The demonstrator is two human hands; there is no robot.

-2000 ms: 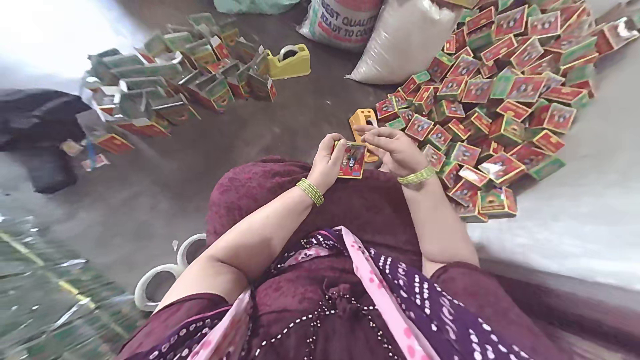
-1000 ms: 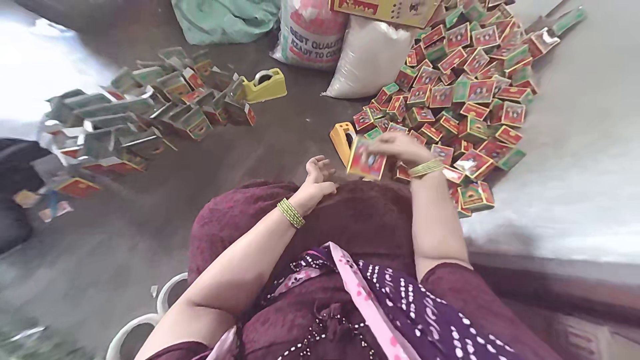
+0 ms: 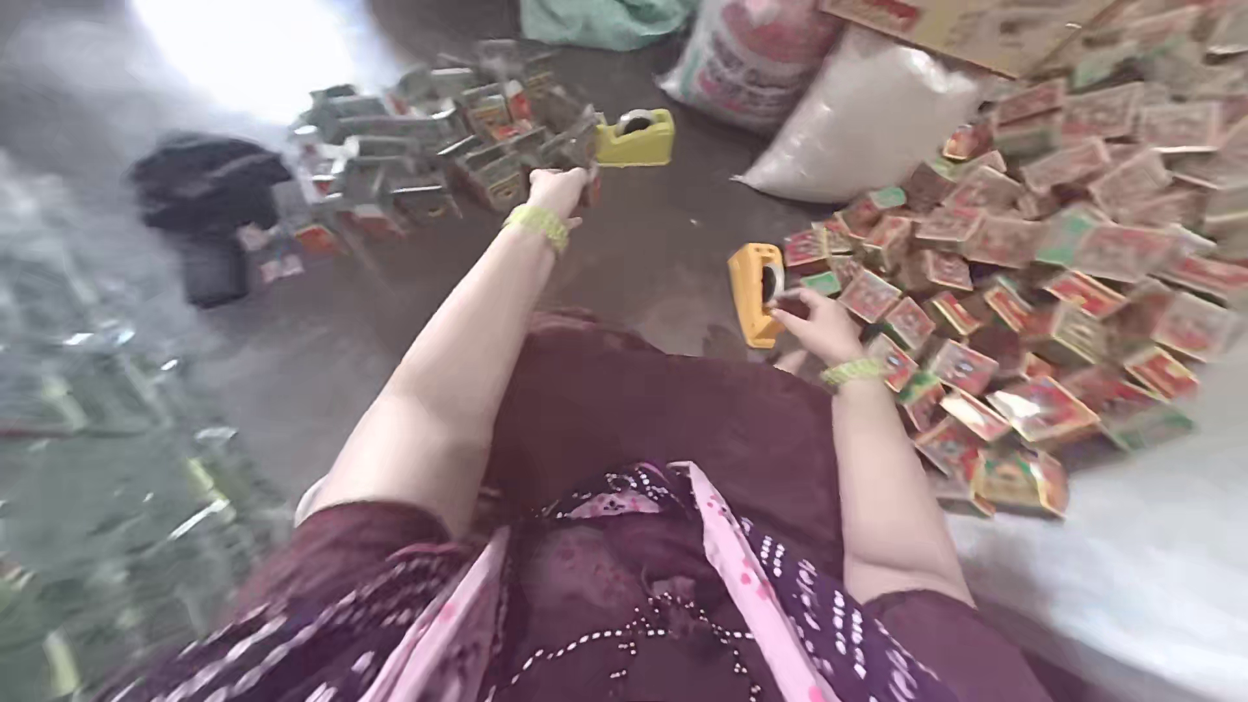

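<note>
My left hand [image 3: 560, 191] reaches to the near right edge of a pile of greenish-grey, open small cartons [image 3: 400, 146]; its fingers meet a carton there, but blur hides whether they grip it. Just beyond it stands a yellow-green tape dispenser [image 3: 639, 139]. My right hand [image 3: 817, 322] is at the orange tape dispenser [image 3: 755, 292], thumb and fingers close together beside its tape roll; whether they pinch tape cannot be told. Right of that hand spreads a large heap of small red and green printed boxes [image 3: 1043, 405].
A white sack [image 3: 863, 117] and a printed plastic bag [image 3: 751, 63] stand at the top, beside a cardboard carton [image 3: 985, 29] and green cloth [image 3: 609, 21]. A black cloth or bag [image 3: 208, 195] lies at the left on the grey floor [image 3: 643, 244].
My left hand has moved from my lap out to the carton pile. My right hand, which held a red box a second ago, is now at the orange dispenser without that box.
</note>
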